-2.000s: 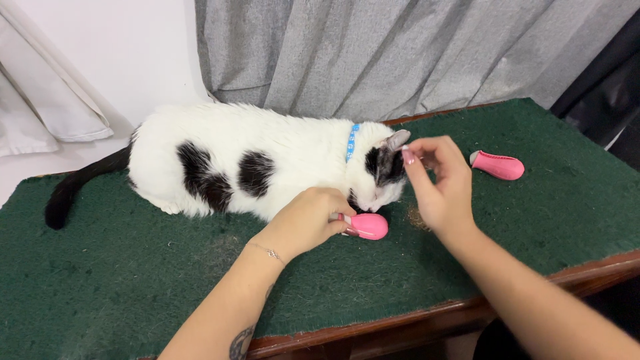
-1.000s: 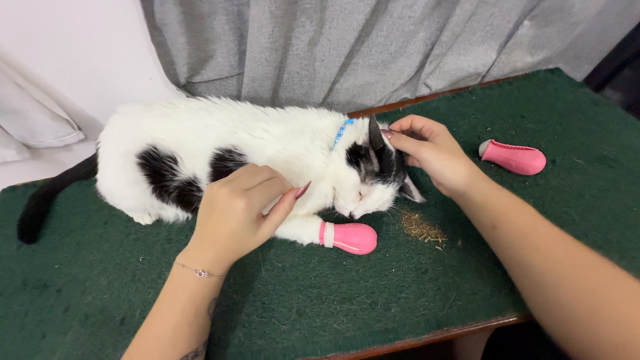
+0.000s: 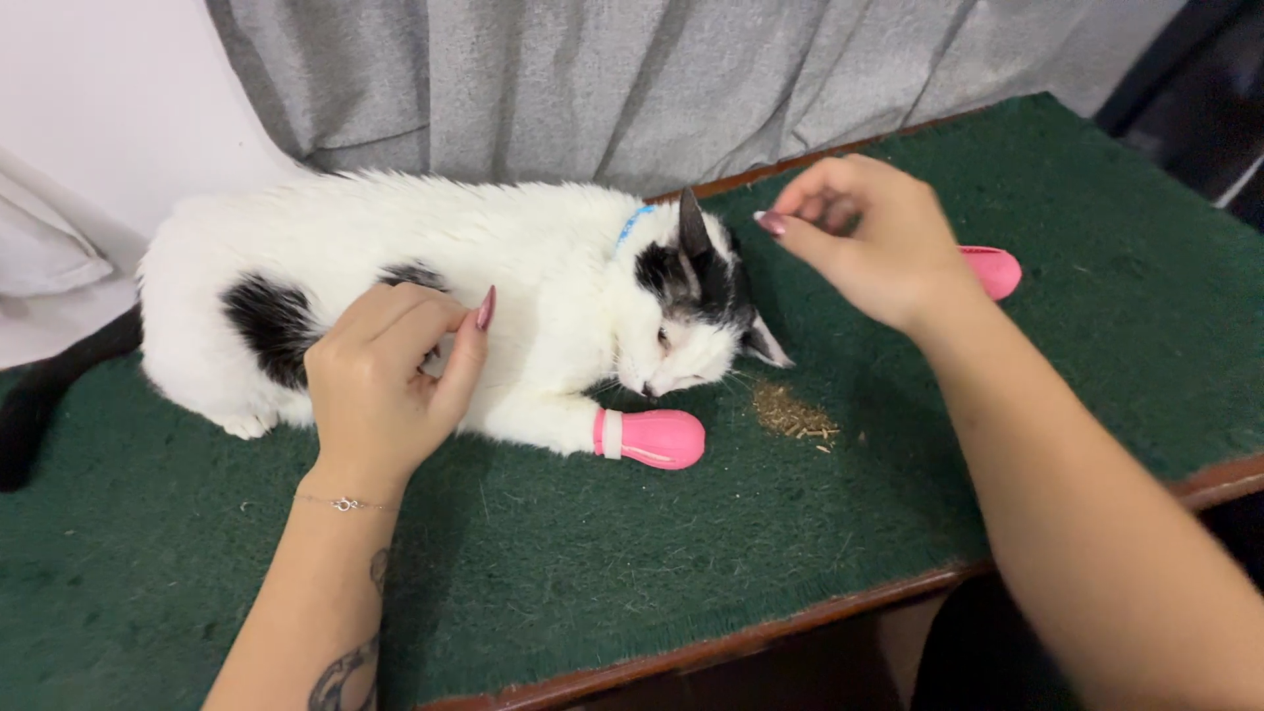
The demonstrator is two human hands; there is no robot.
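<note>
A black and white cat (image 3: 513, 247) with a blue collar (image 3: 629, 229) lies on its side on a green carpeted surface. One front paw wears a pink rubber bootie (image 3: 662, 439) with a pale strap round its cuff. My left hand (image 3: 395, 365), fingers curled and nothing seen in it, is in front of the cat's body. Right of the cat's head my right hand (image 3: 859, 237) is raised off it, fingers bent, holding nothing that shows. A second pink bootie (image 3: 995, 272) rests beyond my right wrist, which partly hides it.
A small pile of dried brown plant bits (image 3: 790, 413) lies before the cat's face. Grey curtains (image 3: 632, 89) hang behind the wood-edged surface (image 3: 592, 686). A white cloth (image 3: 39, 237) hangs at the left.
My right hand has left the cat's head, where it was touching by the ear. My left hand was at the bootie in the oldest frame and is now away from it. The cat's head has turned.
</note>
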